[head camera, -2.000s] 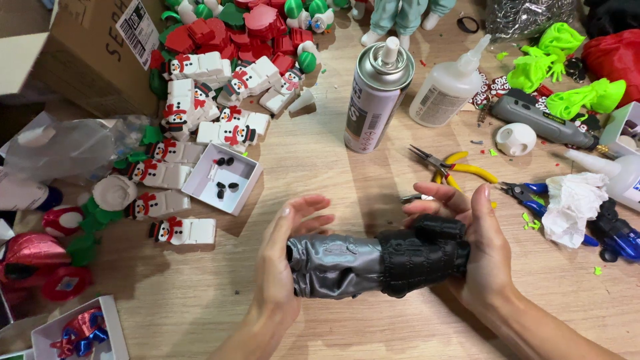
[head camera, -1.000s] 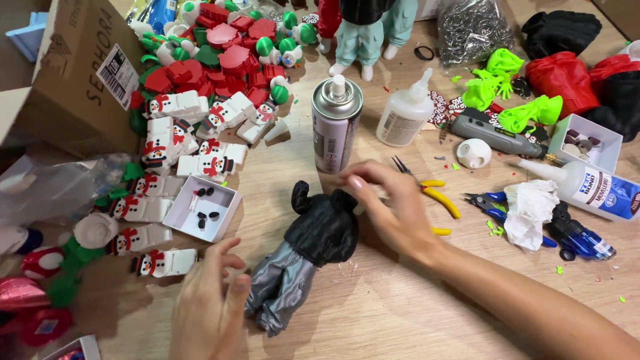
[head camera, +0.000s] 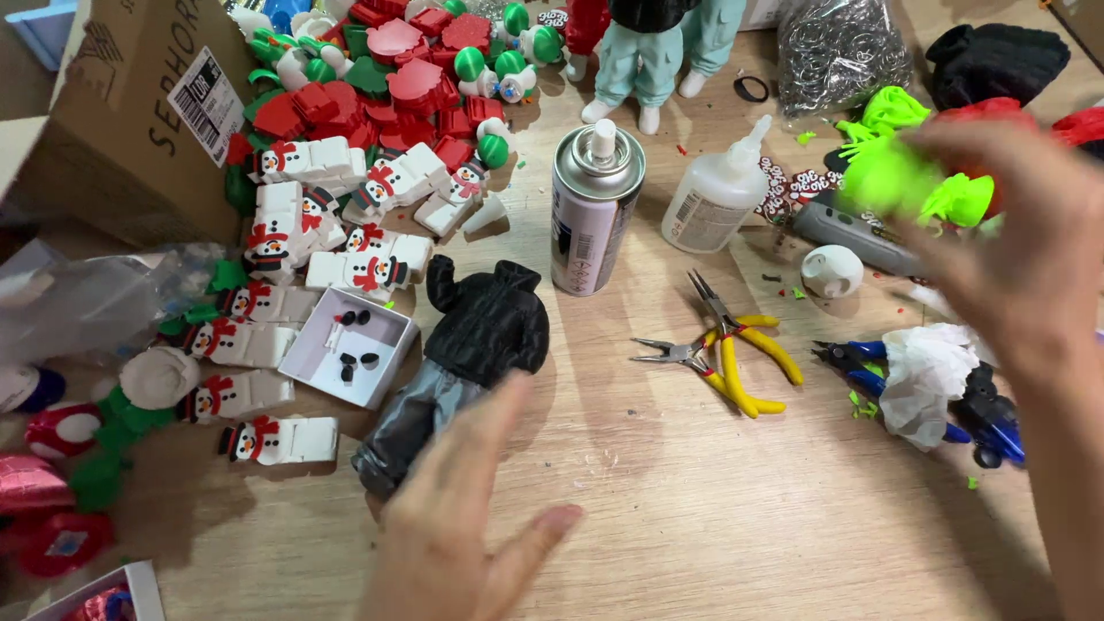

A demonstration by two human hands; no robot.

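Observation:
A headless figure body in a black jacket (head camera: pixel 483 323) and shiny grey trousers (head camera: pixel 414 414) lies on the wooden table, left of centre. My left hand (head camera: pixel 457 526) is open and empty, just in front of the figure and partly covering its trousers. At the upper right, my right hand (head camera: pixel 1000 233) is blurred by motion, with a blurred neon-green plastic part (head camera: pixel 888 177) at its fingertips. Other neon-green parts (head camera: pixel 957 198) lie beside it. Yellow-handled pliers (head camera: pixel 733 358) rest between my hands.
A spray can (head camera: pixel 595 211) and a white glue bottle (head camera: pixel 716 198) stand behind the pliers. Snowman pieces (head camera: pixel 285 440), a small white box of black parts (head camera: pixel 345 371) and a cardboard box (head camera: pixel 147 121) are at left. Blue-handled cutters (head camera: pixel 862 362) and white tissue (head camera: pixel 927 379) lie at right.
Two seconds ago both hands held the figure; now it lies on the table to the left. My right hand has moved away from it, to the green parts at the upper right.

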